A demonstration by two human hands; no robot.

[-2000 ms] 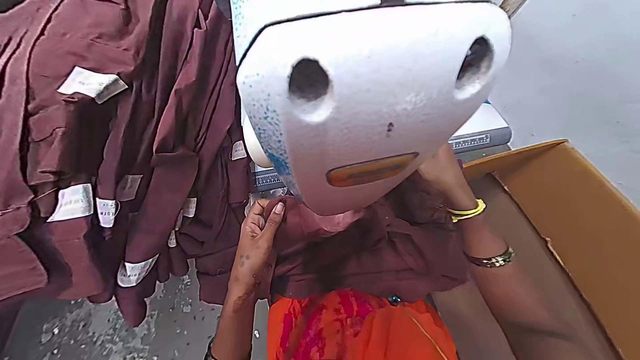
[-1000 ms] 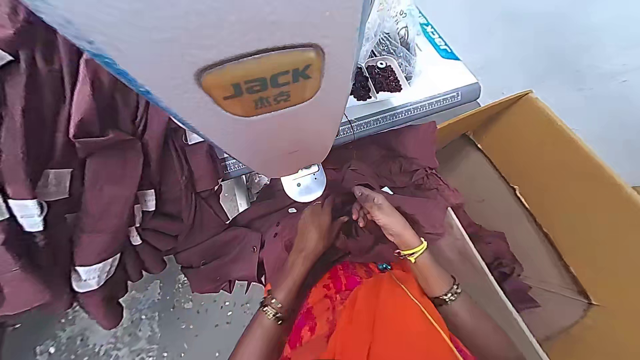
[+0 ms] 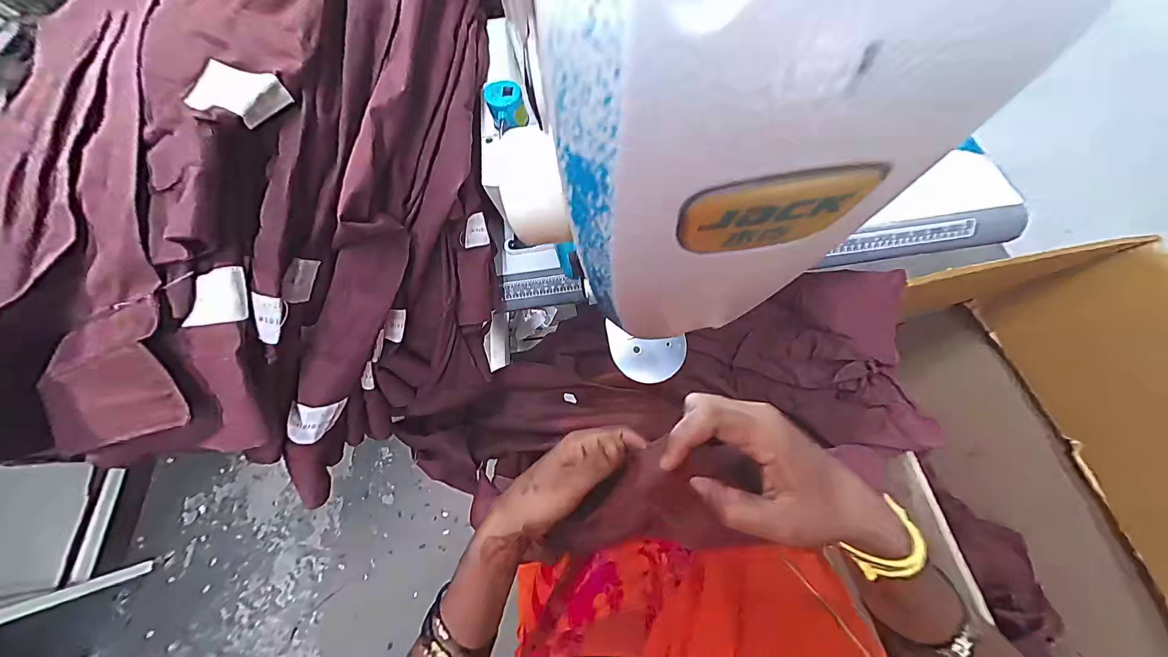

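A maroon garment (image 3: 657, 493) lies across my lap and reaches up under the head of a Jack sewing machine (image 3: 766, 137). My left hand (image 3: 575, 474) pinches its cloth between thumb and fingers, just below the machine's round metal plate (image 3: 646, 354). Close beside it on the right, my right hand (image 3: 766, 474) is bent over the same cloth, thumb and forefinger apart; whether its fingertips grip the fabric cannot be told. A small white piece (image 3: 570, 398) lies on the garment above my left hand.
Many maroon garments (image 3: 365, 228) with white tags hang at the left. A cardboard box (image 3: 1086, 365) stands at the right, with maroon cloth (image 3: 995, 566) in it. White scraps dot the grey floor (image 3: 301, 557). A blue-topped item (image 3: 505, 102) sits behind the machine head.
The view has swung. One second ago my hands were close together on the cloth; now my right hand's thumb and forefinger are spread apart. Two seconds ago the machine head hid part of my right hand.
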